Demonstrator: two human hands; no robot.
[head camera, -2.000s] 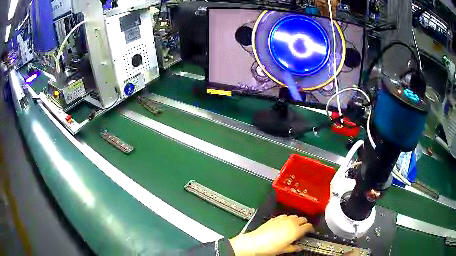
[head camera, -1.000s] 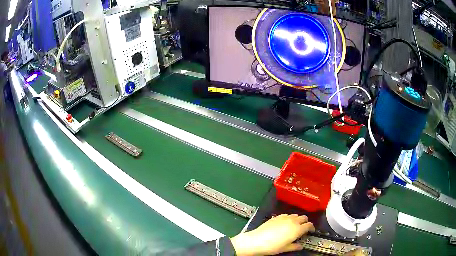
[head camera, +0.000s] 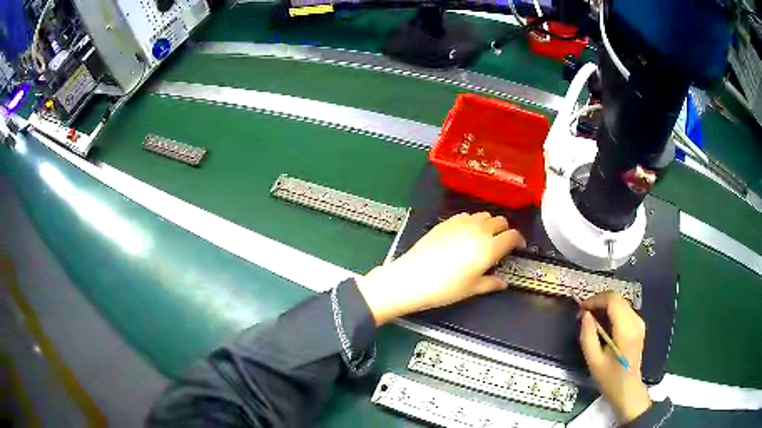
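Observation:
A metal strip fixture (head camera: 560, 279) with a row of small round parts lies on the black pad (head camera: 468, 323), partly below the white ring light (head camera: 617, 242) of the black video microscope (head camera: 627, 125). My left hand (head camera: 451, 261) rests at the strip's left end, its thumb and fingers closed around that end. My right hand (head camera: 614, 338) holds a thin tweezers-like tool (head camera: 612, 347) with a blue part, its tip at the strip's front edge. Some small round parts lie loose on the pad beside the ring light.
A red parts bin (head camera: 493, 150) holding small parts stands behind my left hand. Strip fixtures (head camera: 338, 203) lie on the green belt, and two more (head camera: 493, 376) lie before the pad. A monitor stand (head camera: 430, 38) is behind; silver rails cross the belt.
The view has tilted down, showing the whole pad, the two front strips and my right hand with the tool. My left hand stays at the strip's left end.

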